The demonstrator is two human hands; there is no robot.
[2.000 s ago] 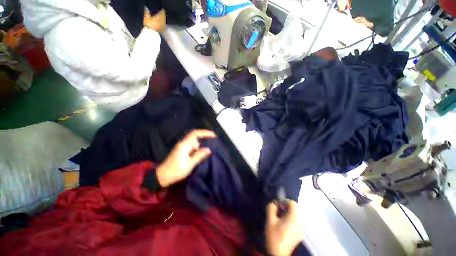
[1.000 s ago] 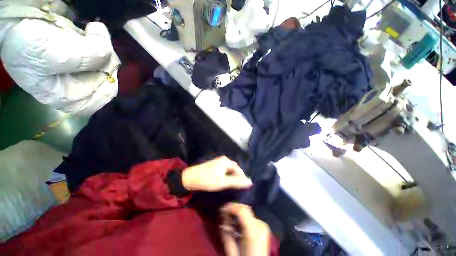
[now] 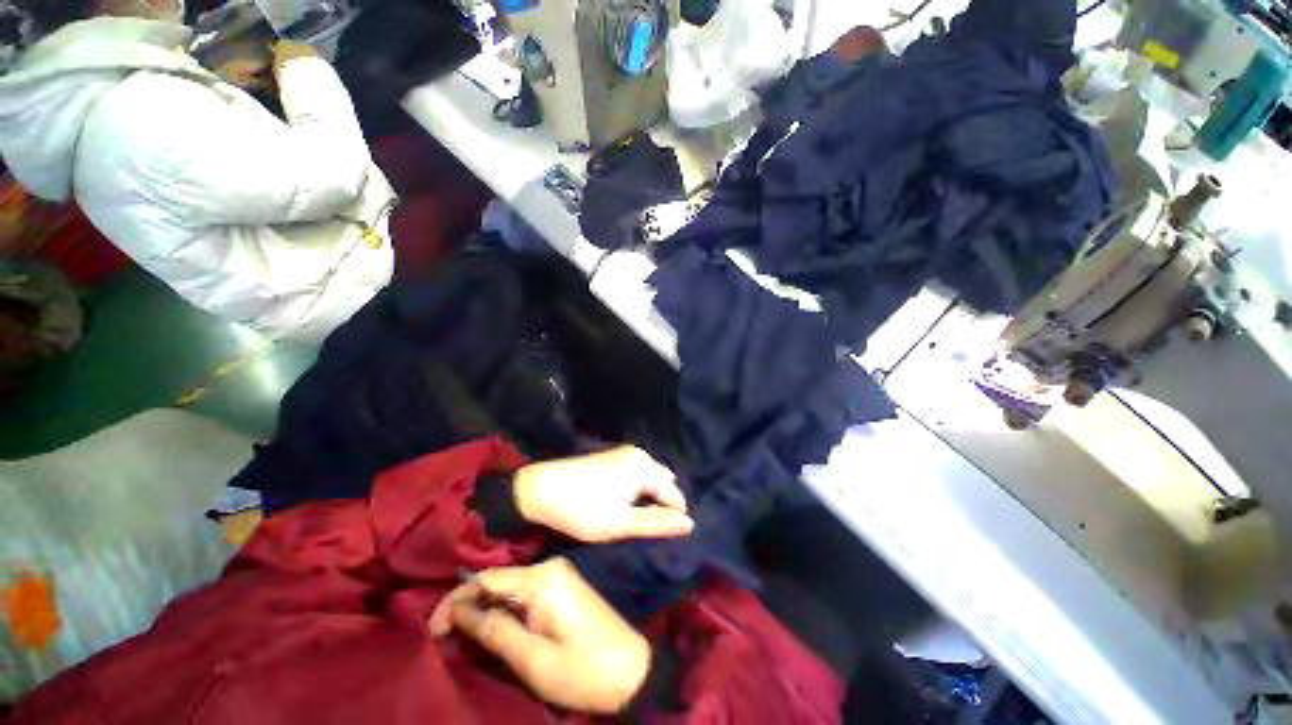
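A navy garment piece (image 3: 758, 371) hangs over the table's front edge and runs down into my lap. My left hand (image 3: 602, 496) lies on the navy cloth in my lap, fingers bent together at the cloth; it seems to pinch it. My right hand (image 3: 546, 630) is just below it, over my red clothing, fingers curled around small dark thread snips (image 3: 496, 601), partly hidden by the fingers. A large crumpled navy garment pile (image 3: 921, 177) lies on the table behind the piece.
The sewing machine head (image 3: 1119, 305) stands right, its needle area lit. A dark bundle with a white lettered band (image 3: 633, 191) and a clear plastic bag (image 3: 726, 64) lie left of the pile. A person in a white jacket (image 3: 213, 156) sits far left. A dark heap (image 3: 439, 368) hangs beside my lap.
My right hand has moved left across my lap, below my left hand. The garment piece now spreads over the table edge, more apart from the pile. The view has shifted.
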